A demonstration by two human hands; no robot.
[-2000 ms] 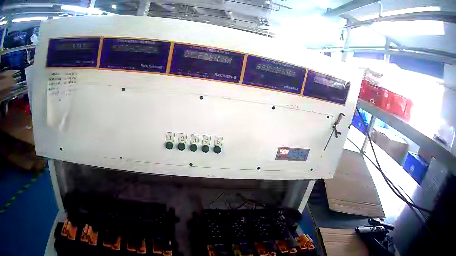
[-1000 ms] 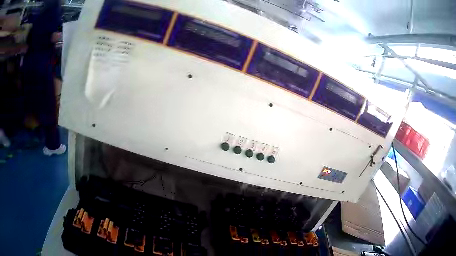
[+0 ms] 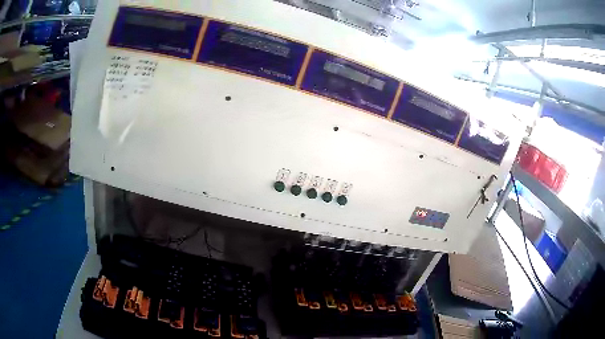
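Observation:
No hand is in view. The white test machine (image 3: 199, 139) fills the middle, tilted down to the right. Under its panel, the left black test fixture (image 3: 133, 324) stands forward, with orange clamps (image 3: 137, 302) along its front edge. Dark pieces seem to sit at its right-hand clamps; the image is too dark to tell more. The right black test fixture (image 3: 345, 323) sits further back, its orange clamps (image 3: 361, 302) in a row below pale metal parts (image 3: 358, 248). The fixtures' lower edges are close to the picture's bottom.
A cardboard sheet (image 3: 479, 275) lies right of the machine, with black items (image 3: 501, 326) at the bottom right. Cables hang by a shelf with a red bin (image 3: 542, 167); a blue box (image 3: 550, 248) is below. Cardboard boxes (image 3: 43, 126) stand left above blue floor.
The view has turned. The right fixture, forward at first, now sits further back under the machine; the left one stands further forward. A person seen at the left one second ago is out of view.

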